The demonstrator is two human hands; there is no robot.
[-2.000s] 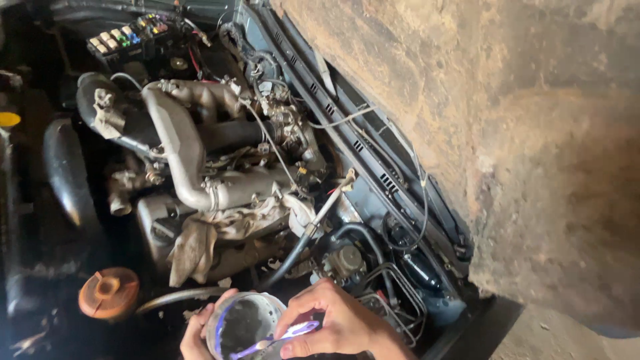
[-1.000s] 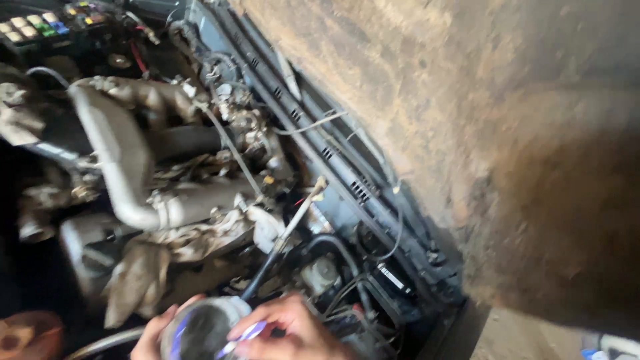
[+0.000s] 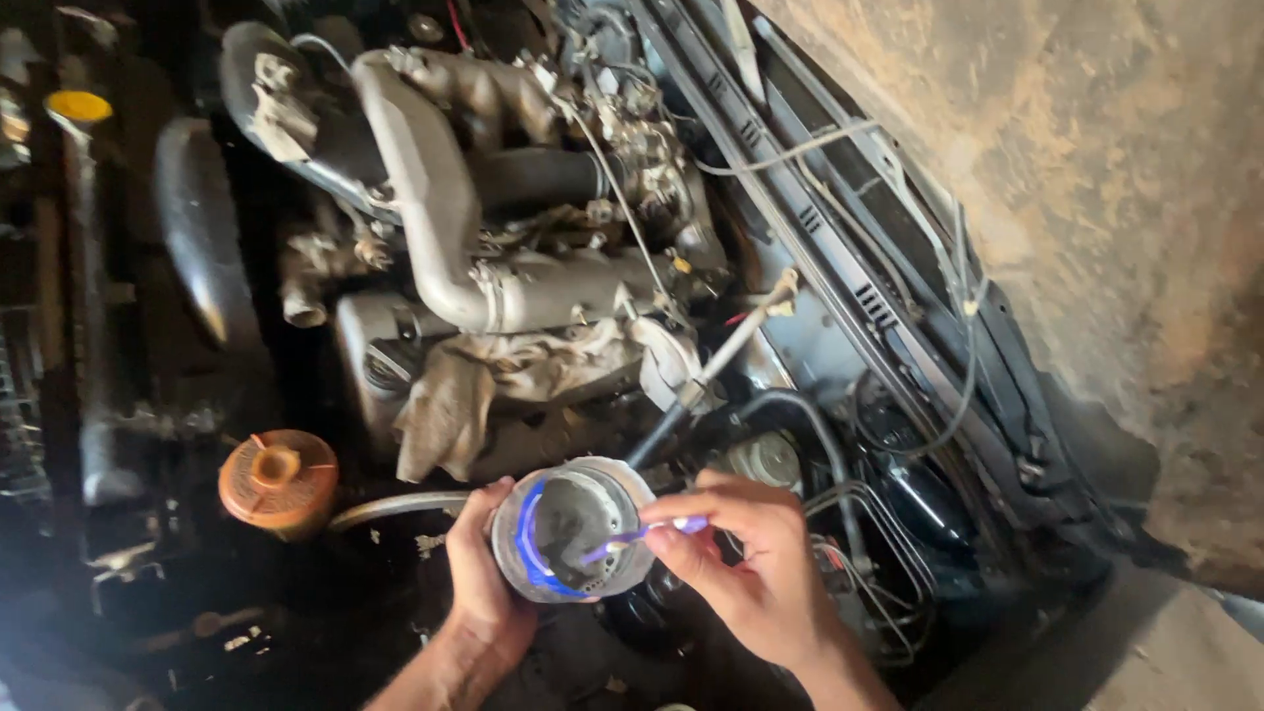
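My left hand holds a round plastic container from its left side, with blue showing on the wall. Grey, bubbly liquid lies inside it. Between the thumb and fingers of my right hand is a purple and white toothbrush-like tool, whose far end reaches into the container. Both hands are over a car's engine bay. A dirty cloth lies across the engine just above the container.
An orange reservoir cap stands at the left. Metal intake pipes cross the engine above. A pale hose with a dark end slants beyond the container. Metal lines run to the right of my right hand, and a yellow cap sits upper left.
The view has shifted over the engine bay. Both hands still hold the container and the purple tool, and the tool remains at the container's opening.
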